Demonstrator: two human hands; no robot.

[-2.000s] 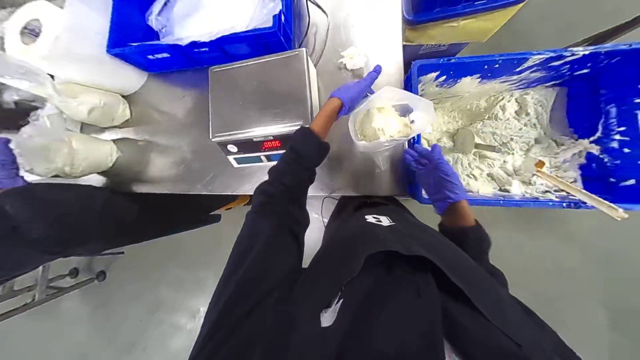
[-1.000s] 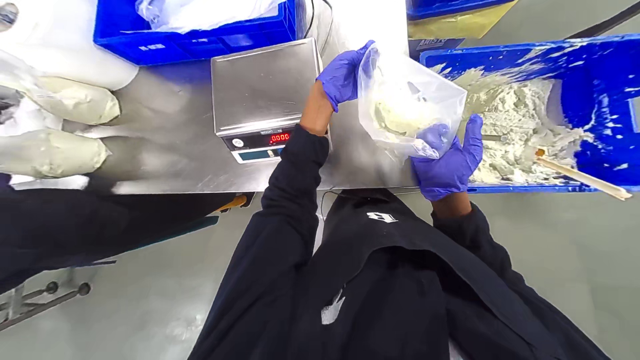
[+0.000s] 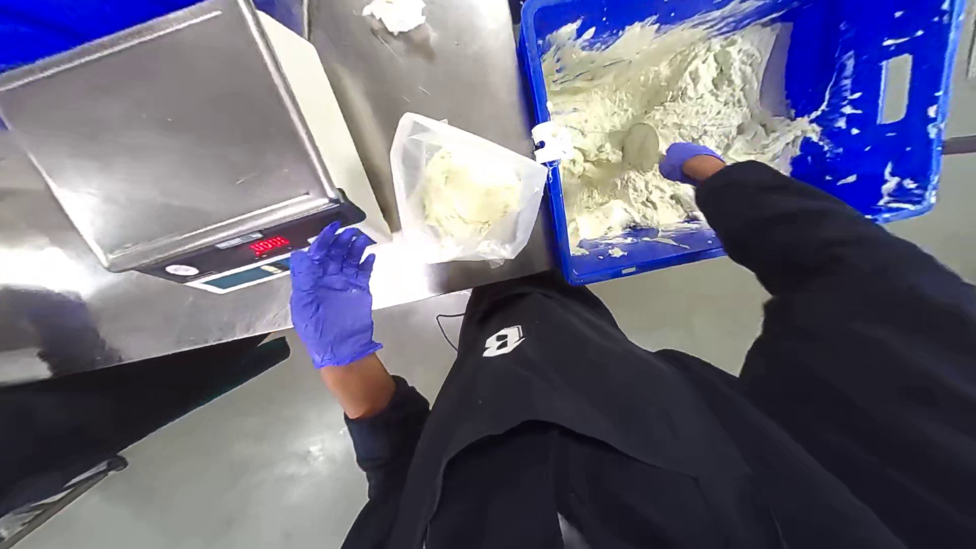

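Note:
My left hand [image 3: 333, 297], in a purple glove, holds nothing and hovers by the front corner of a digital scale [image 3: 175, 130] with a bare steel platform. Right of it, an open clear plastic bag [image 3: 469, 198] with a pale, creamy mass inside lies on the steel table. My right hand [image 3: 688, 162], also gloved, reaches into a blue plastic crate [image 3: 831, 152] of pale, thick paste [image 3: 709, 84]. Its fingers are mostly hidden, so I cannot tell what it holds. A rounded, paste-coated scoop [image 3: 640, 146] lies just left of that hand.
A white paste-like lump [image 3: 396, 14] sits at the back of the steel table [image 3: 450, 61]. Part of another blue crate [image 3: 69, 27] shows at the top left. Dark clothing of another person [image 3: 99, 419] is at the lower left. White residue clings to the crate's left rim.
My hands have let go of the bag, which now rests on the table. My left hand is beside the scale and my right hand is in the crate. The view has shifted closer.

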